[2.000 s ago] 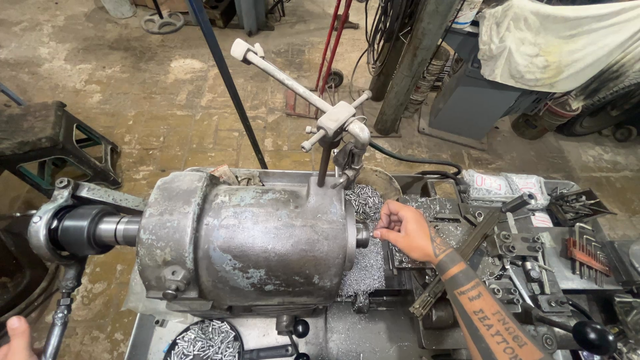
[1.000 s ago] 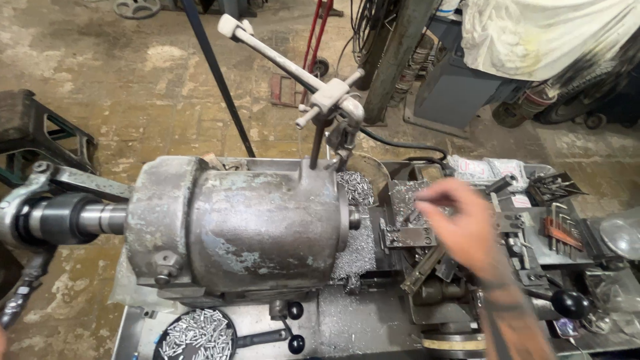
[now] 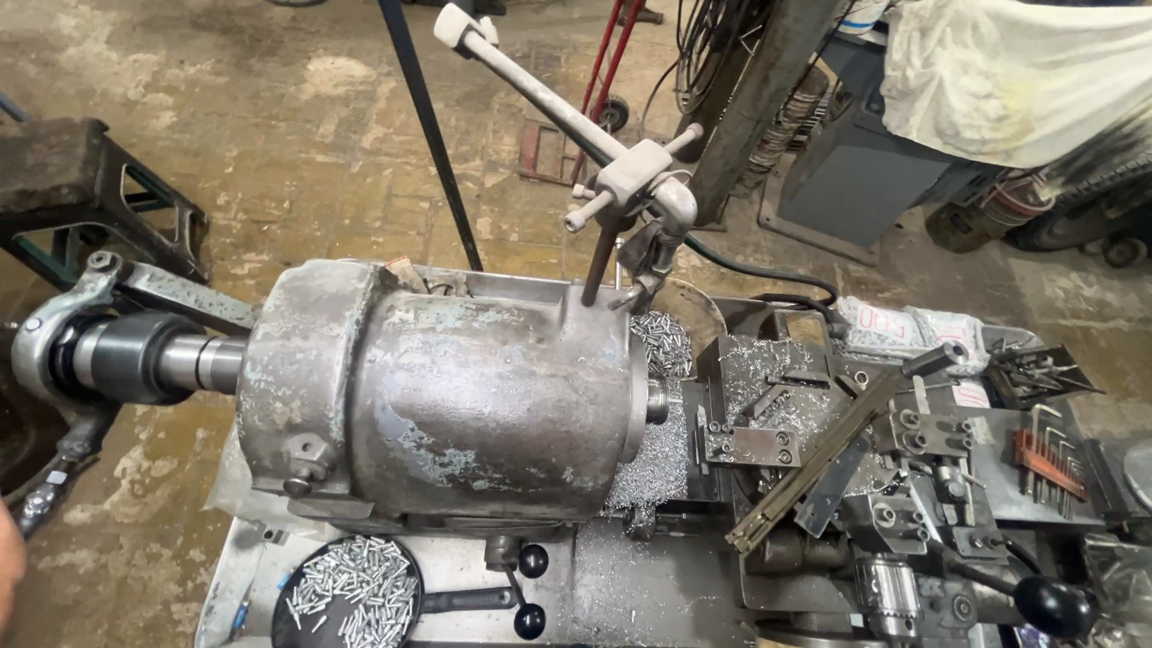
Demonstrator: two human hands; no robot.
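A worn metal lathe headstock (image 3: 486,396) fills the middle, with its spindle nose (image 3: 659,401) facing right over metal chips (image 3: 650,463). At its left end a collet closer lever (image 3: 58,486) hangs from a ring beside the spindle tube (image 3: 144,358). Only a blurred sliver of my left hand (image 3: 9,562) shows at the left edge, near that lever; its fingers are cut off. My right hand is out of view. A black pan (image 3: 416,621) holding small metal pins (image 3: 364,585) lies below the headstock. More pins (image 3: 664,342) lie behind the spindle nose.
The cross slide with tool blocks (image 3: 751,445) stands on the right, a long metal bar (image 3: 810,459) lying across it. Beyond are a drill chuck (image 3: 886,594), a black ball handle (image 3: 1053,605) and hex keys in an orange holder (image 3: 1048,463). A jointed pipe (image 3: 540,90) rises above the headstock.
My right hand was at the spindle nose, then over the cross slide, and has now left the view. My left hand remains only partly visible at the left edge.
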